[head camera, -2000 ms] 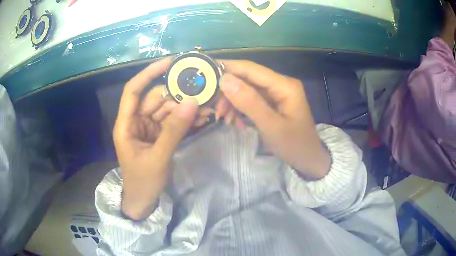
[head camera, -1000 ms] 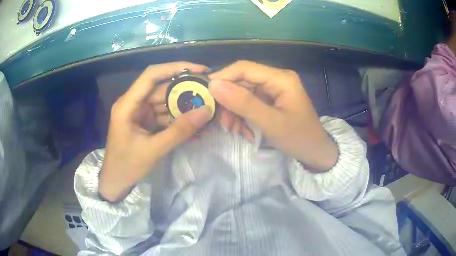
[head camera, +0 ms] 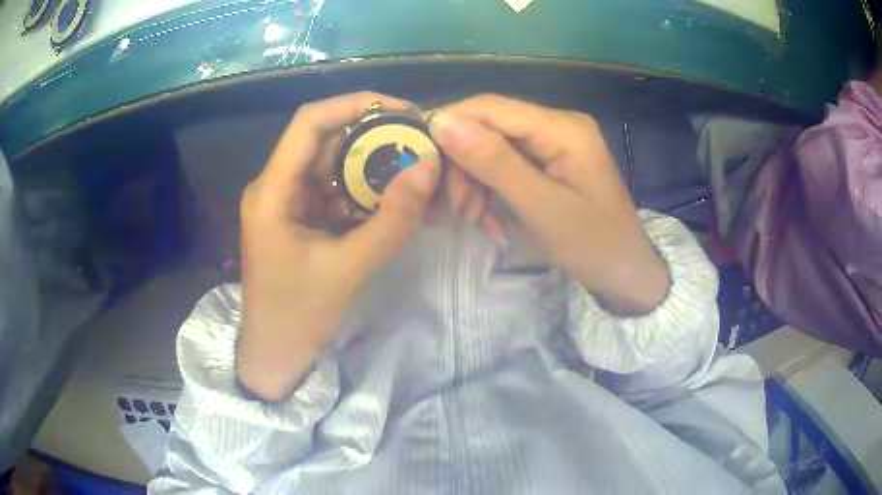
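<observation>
A round dark watch case (head camera: 341,184) is held up in front of my chest, below the bench edge. A pale-yellow adhesive ring (head camera: 359,175) lies on its face, with a dark centre and a blue shine inside. My left hand (head camera: 314,227) holds the case from the left, fingers behind it and thumb pressed on the ring's lower right. My right hand (head camera: 542,189) is at the case's upper right rim, thumb and index finger together there. Whether the right fingertips pinch something small cannot be told.
The green bench edge (head camera: 387,37) curves across the top. Two cases with pale rings (head camera: 70,21) lie at the far upper left. A person's pink sleeve (head camera: 822,222) is at the right. A grey sleeve (head camera: 44,319) is at the left. A light panel with dark openings (head camera: 145,408) is at lower left.
The case and both hands have shifted slightly right and up since a second ago. My left thumb has moved from the ring's lower edge to its lower right. The bench sits higher in view.
</observation>
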